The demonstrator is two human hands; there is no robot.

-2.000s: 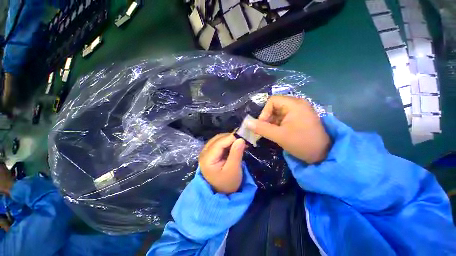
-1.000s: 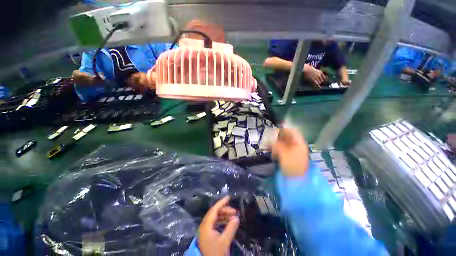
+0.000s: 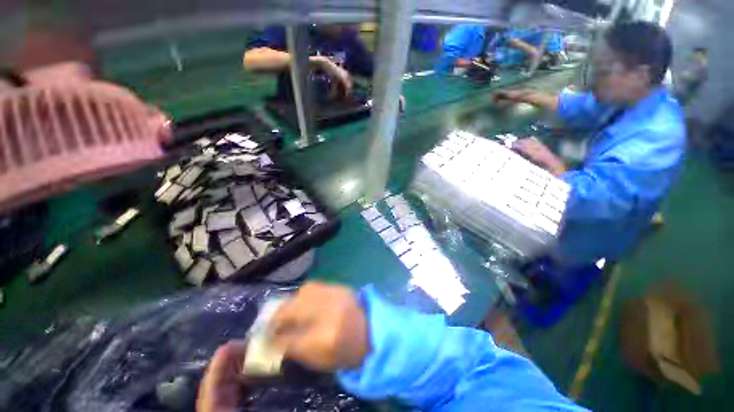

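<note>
A pale silver-white module (image 3: 264,348) is between my hands above the plastic bag. My right hand (image 3: 322,326) grips its upper part with fingers bent; the hand is slightly blurred. My left hand (image 3: 223,378) is cut off by the bottom edge, with its fingertips at the module's left side; whether they grip it is hard to tell. The clear, crinkled plastic bag (image 3: 121,342) with dark contents lies below the hands. The black tray (image 3: 278,261) beyond it is heaped with loose modules (image 3: 233,217).
Laid-out modules (image 3: 410,249) form overlapping columns right of the tray. Stacked module trays (image 3: 491,189) stand farther right, beside a worker in blue (image 3: 632,153). A metal post (image 3: 386,105) rises behind. A pink fan (image 3: 76,133) is at left. A carton (image 3: 668,338) is on the floor.
The view has swung right. My right hand has come back from beside the tray to my left hand above the bag, and a module now shows between them.
</note>
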